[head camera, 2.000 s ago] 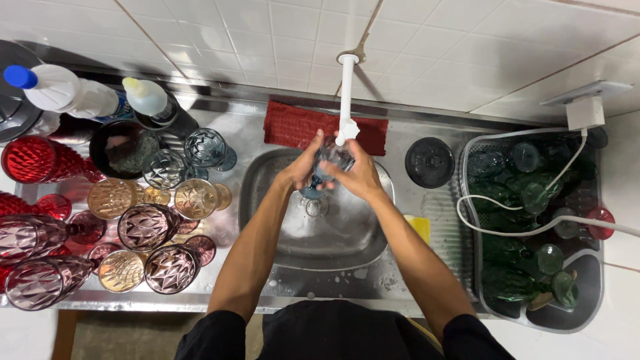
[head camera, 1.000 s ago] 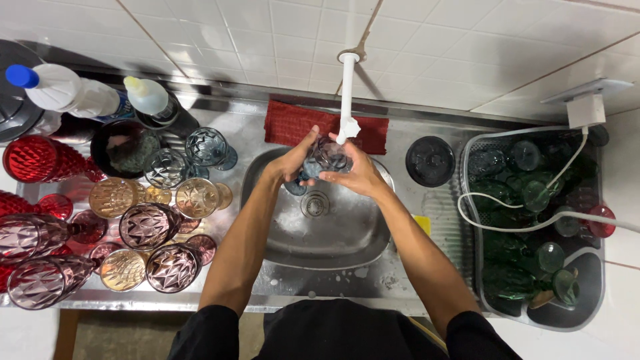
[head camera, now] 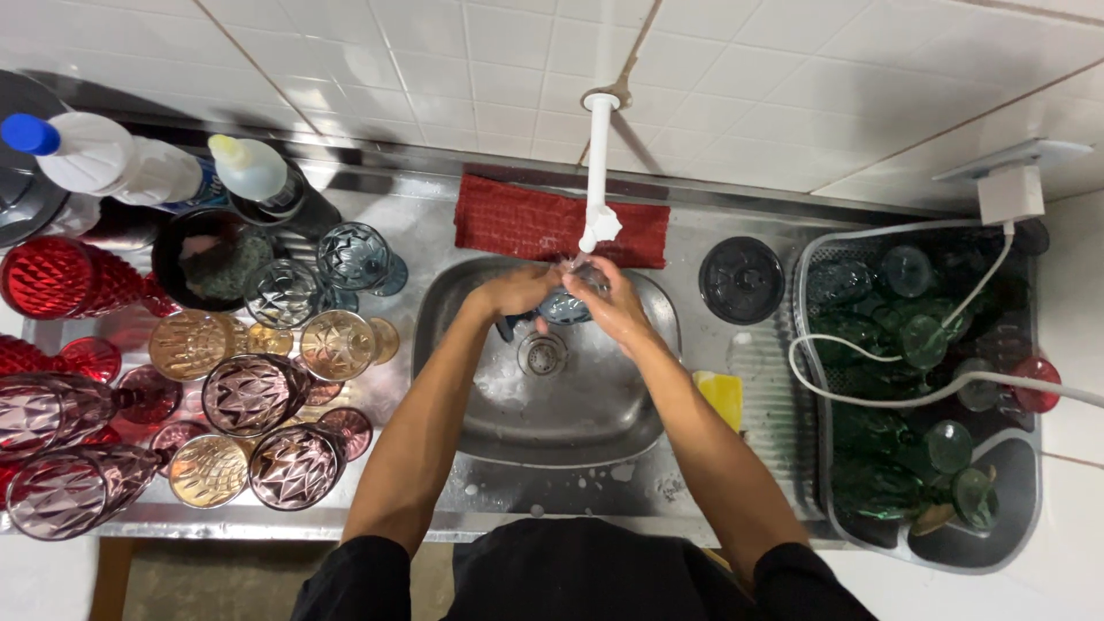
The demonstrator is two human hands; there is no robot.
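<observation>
Both hands are over the steel sink basin (head camera: pixel 569 423), just below the white faucet (head camera: pixel 598 172). A blue-tinted patterned glass goblet (head camera: pixel 565 308) is between them, tilted under the spout. My right hand (head camera: pixel 611 302) holds its right side with curved fingers. My left hand (head camera: pixel 522 293) is at the goblet's left side, palm down, its fingertips partly hidden; its exact grip on the glass is not plain. Water wets the glass near the spout. Below the hands shows the round drain strainer (head camera: pixel 542 354).
Amber, pink, red and blue goblets (head camera: pixel 259 392) crowd the left counter beside bottles (head camera: pixel 112 159) and a black bowl (head camera: pixel 211 259). Behind the sink lies a red cloth (head camera: pixel 509 220). To the right are a black lid (head camera: pixel 742 280), a yellow sponge (head camera: pixel 718 397), a rack (head camera: pixel 1018 517) of glasses and a white cable (head camera: pixel 880 398).
The hands stay under the spout and have shifted their hold on the goblet. The left hand now lies flatter, palm down, over the glass's left side.
</observation>
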